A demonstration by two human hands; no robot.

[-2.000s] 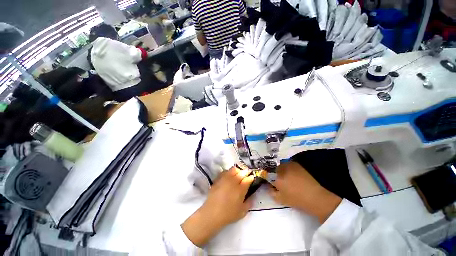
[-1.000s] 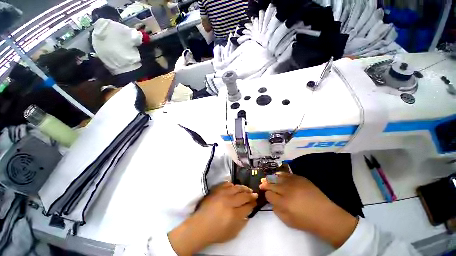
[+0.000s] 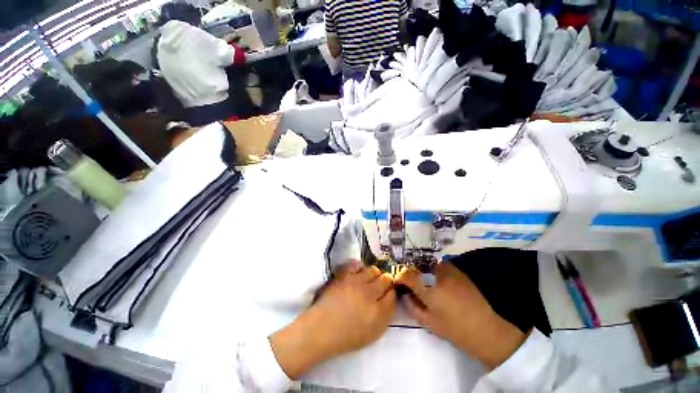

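A small black fabric piece (image 3: 401,289) lies under the lit needle area, mostly hidden by my hands. My left hand (image 3: 354,302) presses on it from the left, fingertips close to the presser foot (image 3: 396,259). My right hand (image 3: 453,307) holds it from the right, thumb and fingers near the foot. A white garment panel (image 3: 253,246) with a dark edge lies left of the foot and runs up to my left hand. A stack of black pieces (image 3: 506,284) lies right of my right hand, against the white sewing machine (image 3: 476,184).
Folded panels (image 3: 161,222) with black edges lie at left, beside a grey fan-like box (image 3: 46,230) and a pale green bottle (image 3: 92,180). Two pens (image 3: 578,292) and a smartphone (image 3: 666,330) lie at right. Fanned bundles (image 3: 430,84) are behind the machine. Two people are further back.
My hands have moved closer together at the needle, covering more of the black piece than one second ago. The view has shifted, so the machine appears slightly lower and further right.
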